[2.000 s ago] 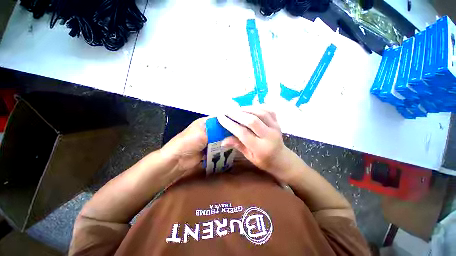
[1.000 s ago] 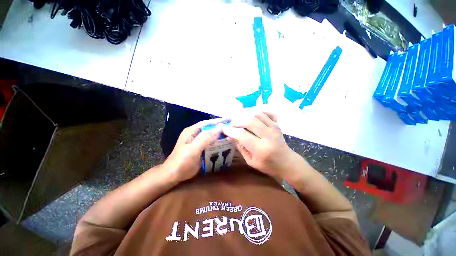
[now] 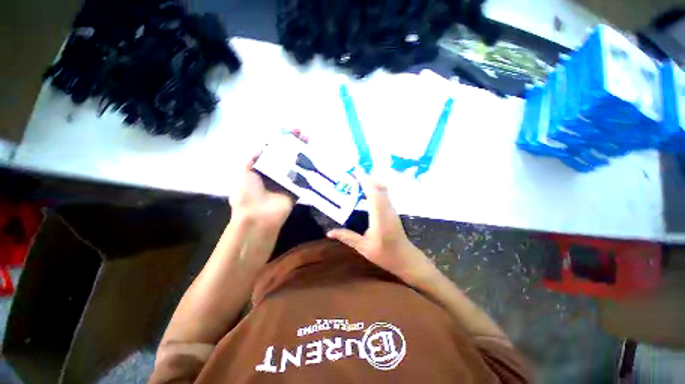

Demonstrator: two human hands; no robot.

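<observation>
A white and blue retail box [image 3: 308, 177] with a picture of two black connectors is held over the bench's front edge, tilted, with its picture side up. My left hand [image 3: 263, 193] grips its left end, with fingertips showing past the far edge. My right hand [image 3: 378, 225] is at the box's right end, thumb apart from the fingers; whether the fingertips touch the box is unclear. Two blue card strips [image 3: 355, 127] [image 3: 439, 136] lie on the white bench top behind the box.
Black coiled cables [image 3: 143, 67] are heaped at the back left and more cables [image 3: 368, 34] at the back middle. Stacked blue boxes [image 3: 593, 101] stand at the right. Crinkled clear plastic [image 3: 502, 58] lies between. An open brown carton [image 3: 135, 277] is at lower left, a red stool [image 3: 631, 264] at lower right.
The box has moved from near my lap up and forward and turned to lie slanted. My right hand has opened at its end. The view has shifted, showing more of the cable heaps.
</observation>
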